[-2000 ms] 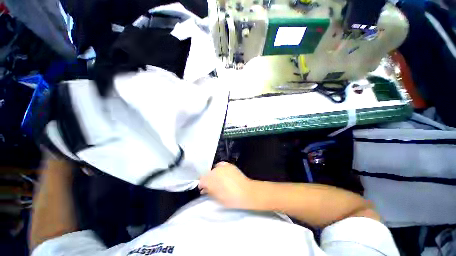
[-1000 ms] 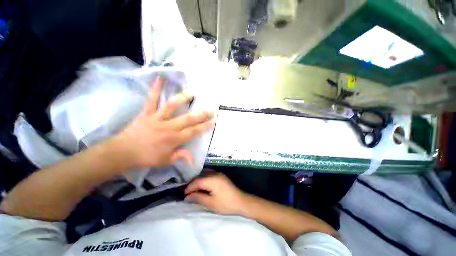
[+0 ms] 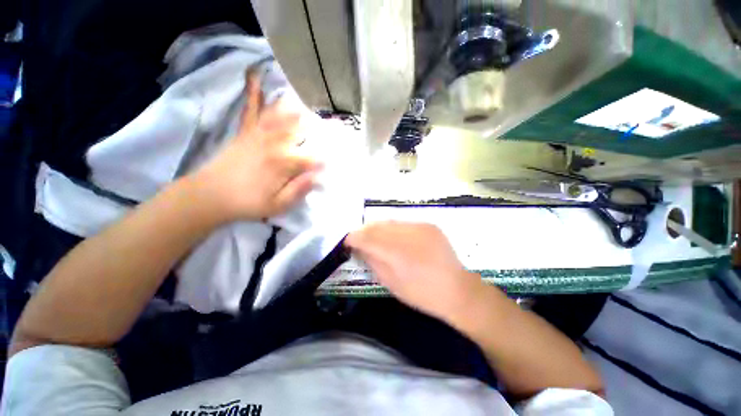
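A white garment piece (image 3: 219, 106) with thin black stripes lies bunched left of and below the sewing machine head (image 3: 390, 73). My left hand (image 3: 264, 162) rests on the cloth with its fingers spread, near the glare at the needle area. My right hand (image 3: 410, 264) is at the table's front edge, its thumb and fingers closed on a black strip (image 3: 313, 272) at the cloth's right edge. The strip runs down toward my lap. The needle and presser foot are hidden by glare and the machine head.
Black-handled scissors (image 3: 621, 203) lie on the bed at the right, beside a white tape roll (image 3: 674, 223) whose tail hangs over the green table edge (image 3: 561, 280). A striped bundle (image 3: 650, 341) is at the lower right.
My right hand has risen from my lap to the table edge with the black strip. My left hand stays on the cloth. The view has moved closer to the machine.
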